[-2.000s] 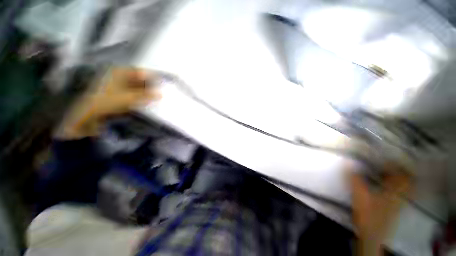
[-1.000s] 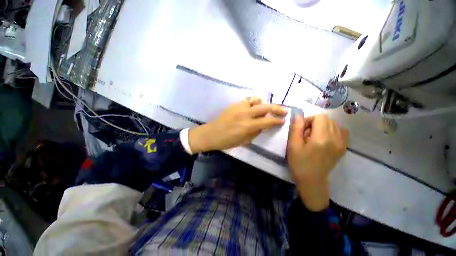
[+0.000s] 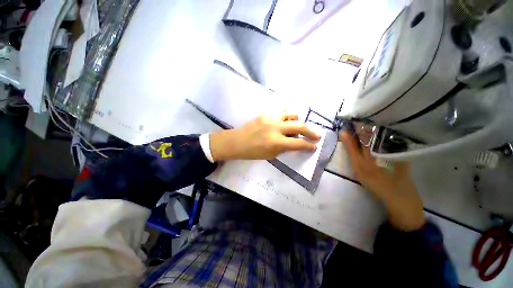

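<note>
A grey band with a white layer on it [image 3: 306, 164] lies on the machine table, its pointed grey-bordered end toward the machine. My left hand [image 3: 264, 138] lies flat on the white layer with fingers spread, pressing it rather than gripping. My right hand [image 3: 379, 169] is beside the needle area, its fingertips near the presser foot [image 3: 339, 125] and the band's end; whether it holds the edge is hidden. The white sewing machine head [image 3: 427, 73] stands over it at the right.
Red-handled scissors [image 3: 491, 253] lie at the lower right. Another grey-edged band [image 3: 250, 14] lies behind the work. A plastic-wrapped roll [image 3: 93, 70], papers [image 3: 42, 50] and thin cables [image 3: 70, 126] are at the left edge. A small tan piece [image 3: 351, 59] lies behind the needle.
The band's end now lies flat by the needle, its grey point showing. My right hand has let go of the near end and moved right, to the presser foot. My left hand has shifted slightly left.
</note>
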